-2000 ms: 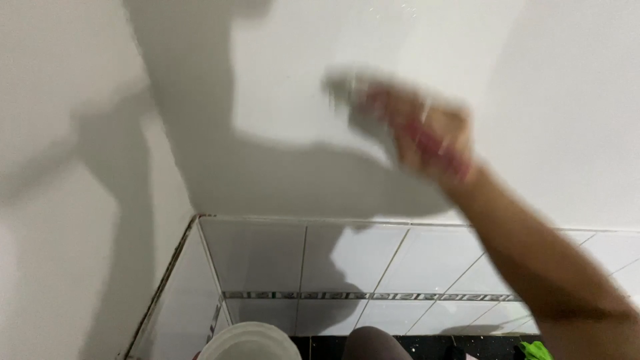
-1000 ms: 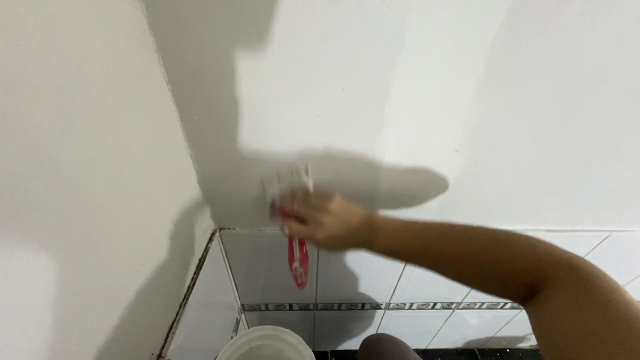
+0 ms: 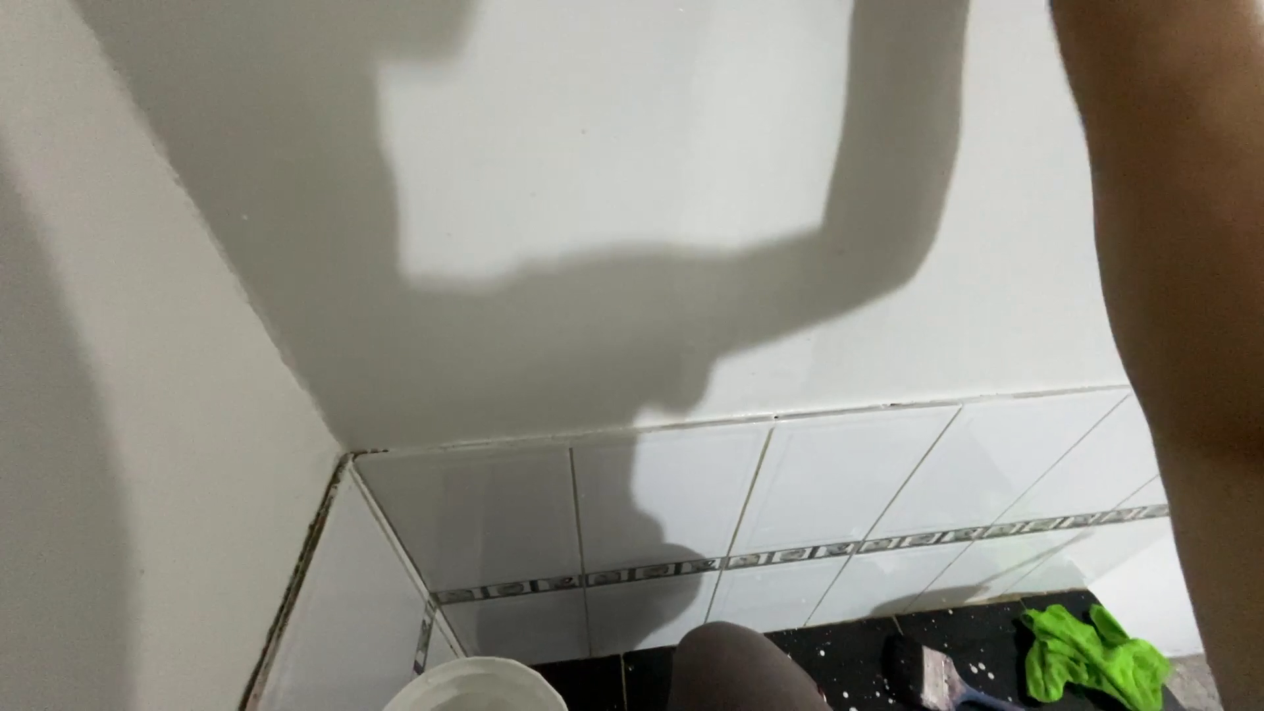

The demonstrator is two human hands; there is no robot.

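Observation:
The forearm and elbow of one raised arm fill the right side of the head view, and its hand lies beyond the top edge. My right hand and whatever it holds are out of the frame. My left hand does not show either. Behind the arm stands a white painted wall (image 3: 592, 168), with a broad shadow of a head and bent arm on it. White wall tiles (image 3: 681, 484) with a patterned border strip (image 3: 652, 571) run below the paint. The rim of a white bucket (image 3: 479, 681) shows at the bottom edge.
A second painted wall (image 3: 188, 395) meets the first at a corner on the left. On a black, paint-spotted tiled ledge or floor (image 3: 849, 657) lie a paintbrush (image 3: 933, 676) and a bright green cloth (image 3: 1091, 657). A covered knee (image 3: 741, 667) rises at the bottom centre.
The hand with the red-handled brush was low on the wall near the corner one second ago. It has moved up out of view, and the arm now reaches upward at the right.

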